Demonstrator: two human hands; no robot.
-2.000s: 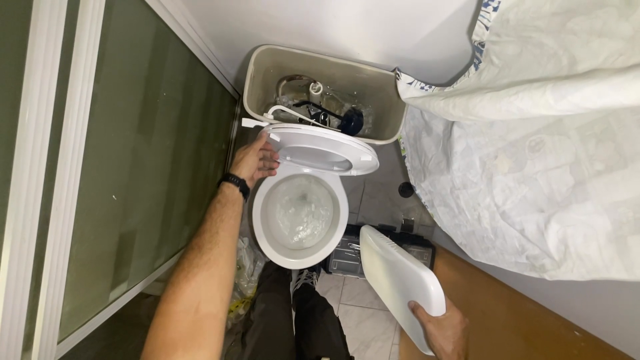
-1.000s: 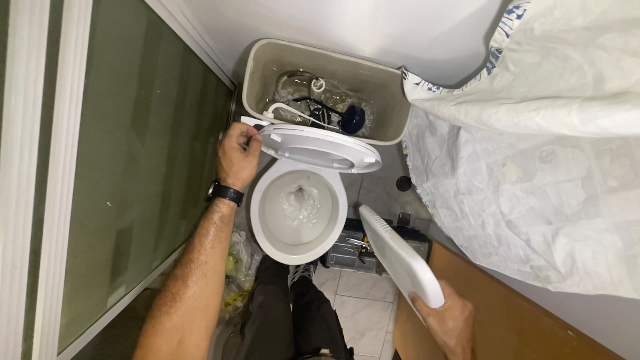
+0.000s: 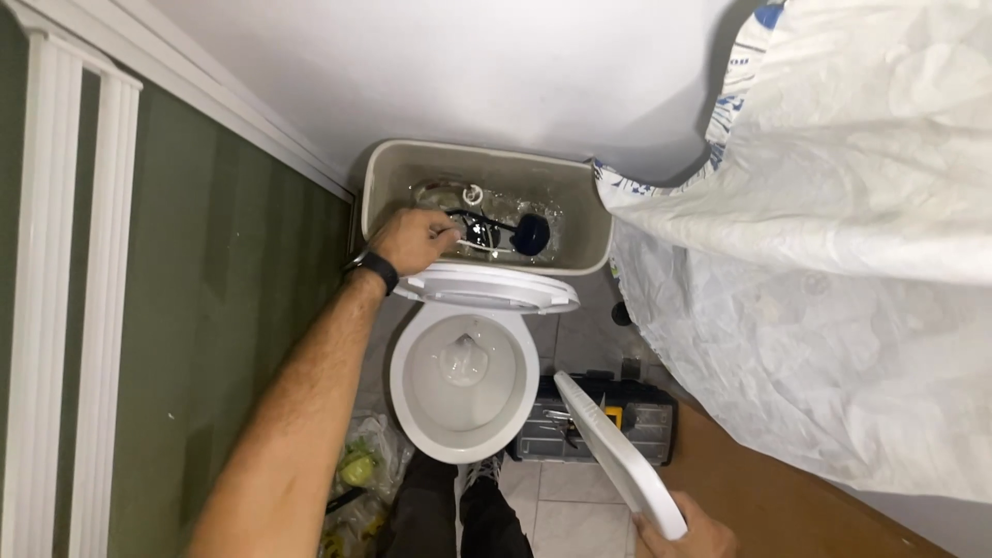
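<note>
The toilet tank (image 3: 488,155) stands uncovered against the wall, showing water, a dark float (image 3: 531,234), a white fitting (image 3: 473,194) and a thin white rod or tube (image 3: 487,247). My left hand (image 3: 418,239), with a black band on its wrist, reaches over the tank's near left edge, fingertips pinched at the left end of that rod or tube. My right hand (image 3: 686,531) grips the lower end of a white tank lid (image 3: 620,457), held tilted at the lower right. The raised toilet seat (image 3: 496,291) leans by the tank above the toilet bowl (image 3: 465,387).
A dark toolbox (image 3: 647,426) lies on the tiled floor right of the bowl. Plastic bags (image 3: 372,457) are at the left of the bowl. A white curtain (image 3: 821,232) hangs at the right beside a brown panel (image 3: 752,496). A green glass door (image 3: 232,294) stands left.
My left hand has moved from the raised seat's left hinge area to inside the tank's left part. The lid stays in my right hand and is seen more edge-on than at first.
</note>
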